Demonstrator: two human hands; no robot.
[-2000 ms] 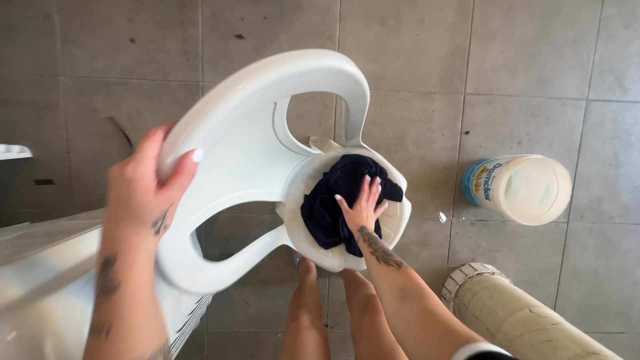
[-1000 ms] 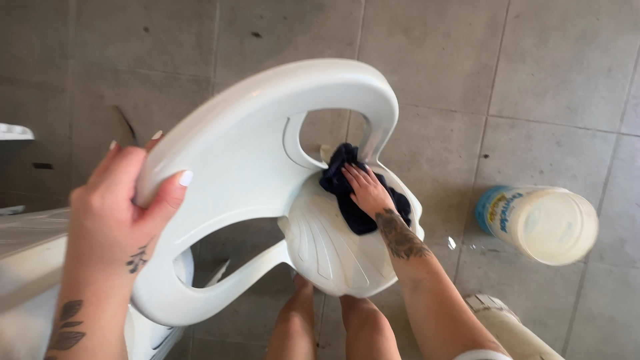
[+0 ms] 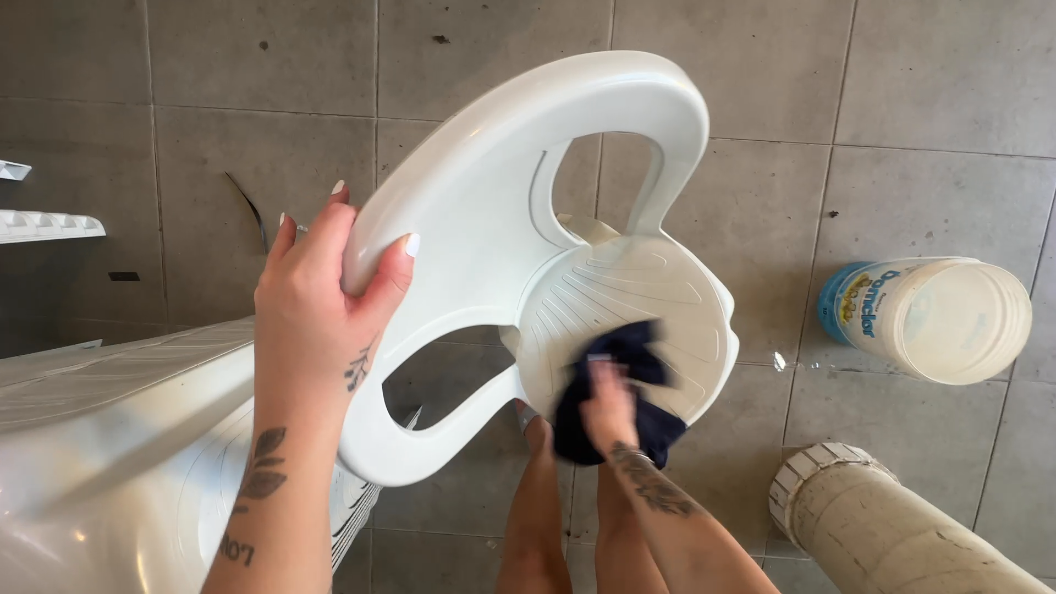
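Note:
A white plastic armchair (image 3: 462,214) stands tilted in view, its backrest toward me on the left and its ribbed seat (image 3: 619,305) lower and to the right. My left hand (image 3: 330,280) grips the top edge of the backrest, thumb on the inner face and fingers around the outside. On the seat's near edge lies a dark navy cloth (image 3: 577,421), blurred by motion, partly hanging over the rim. My right hand (image 3: 610,404) is on the cloth, pressing or holding it; its fingers are blurred, so the exact grip is hard to see.
A translucent plastic bucket (image 3: 961,318) with a blue label lies to the right on the grey tiled floor (image 3: 478,58). A thick pale pipe or post (image 3: 883,520) rises at the lower right. Stacked white plastic chairs (image 3: 124,445) are at the left. My legs are below the seat.
My right hand and the cloth have moved from the seat's far side to its near edge. My left hand stays on the backrest.

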